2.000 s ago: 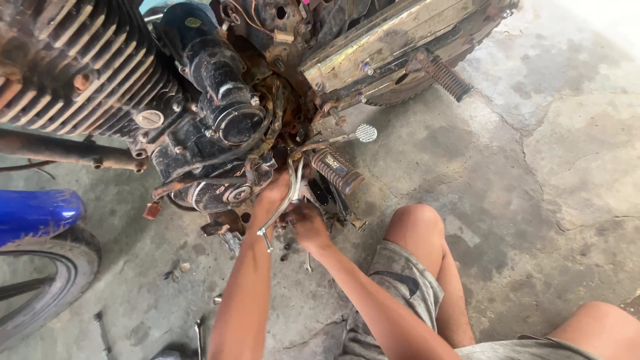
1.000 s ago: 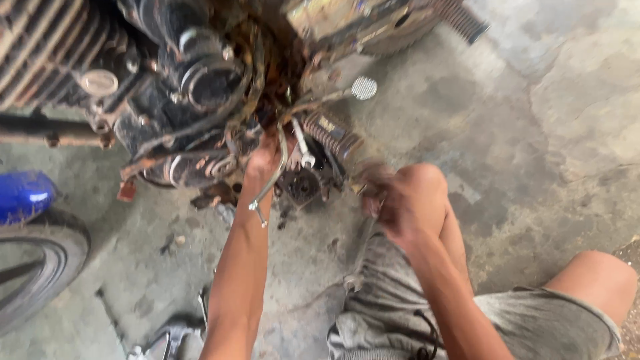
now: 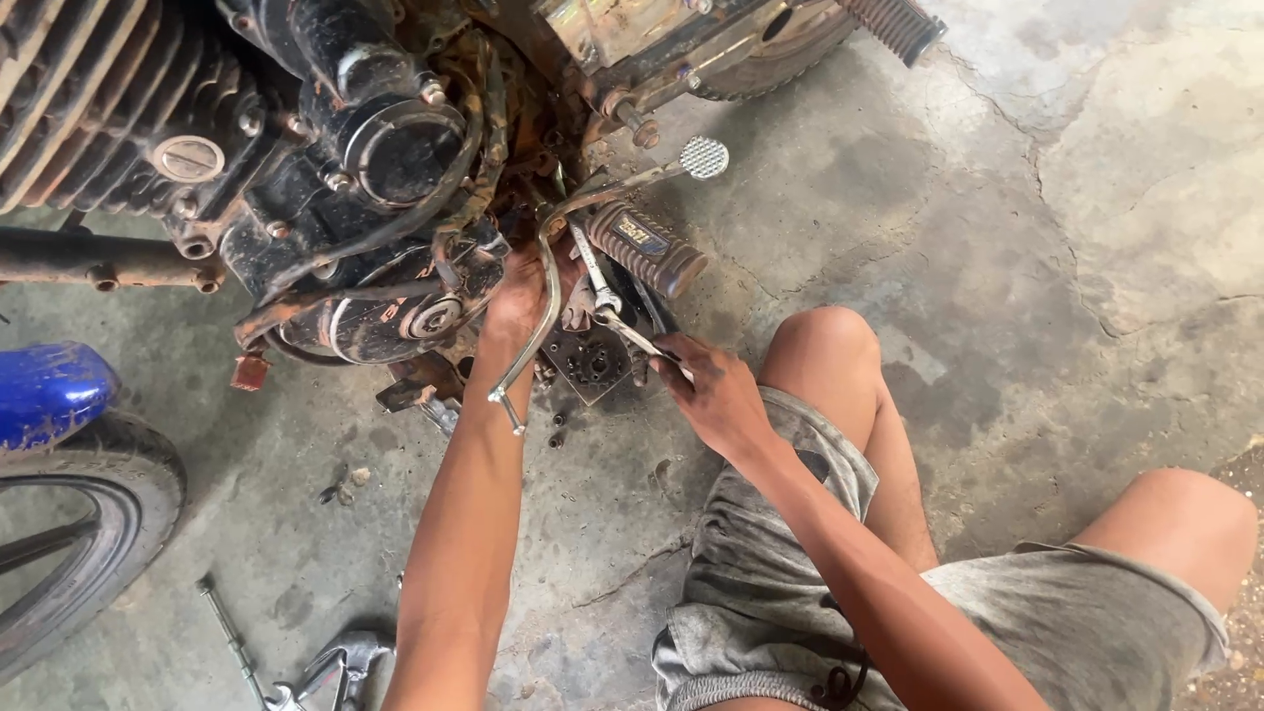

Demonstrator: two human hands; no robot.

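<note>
My left hand [image 3: 523,281] reaches under the motorcycle engine [image 3: 395,296], behind the bent brake pedal lever [image 3: 548,306]; its fingers are partly hidden, so what it holds cannot be told. In my right hand [image 3: 706,380] is a metal wrench [image 3: 632,336], its far end meeting the lower end of a second wrench [image 3: 591,262]. That second wrench slants up beside the ribbed rubber footpeg [image 3: 647,247]. Below the two wrenches a dark toothed part [image 3: 595,363] lies on a small square plate. The pedal's round textured pad [image 3: 704,157] sticks out above the footpeg.
A hammer [image 3: 360,647], an open-end wrench [image 3: 284,699] and a long thin metal tool [image 3: 229,627] lie on the concrete floor at lower left. Small loose parts [image 3: 558,430] are below the engine. A wheel [image 3: 128,513] with a blue fender [image 3: 54,395] stands at left.
My right hand, near my knee and blurred one second ago, is now further left with its wrench against the other one. My left hand stays by the engine's underside.
</note>
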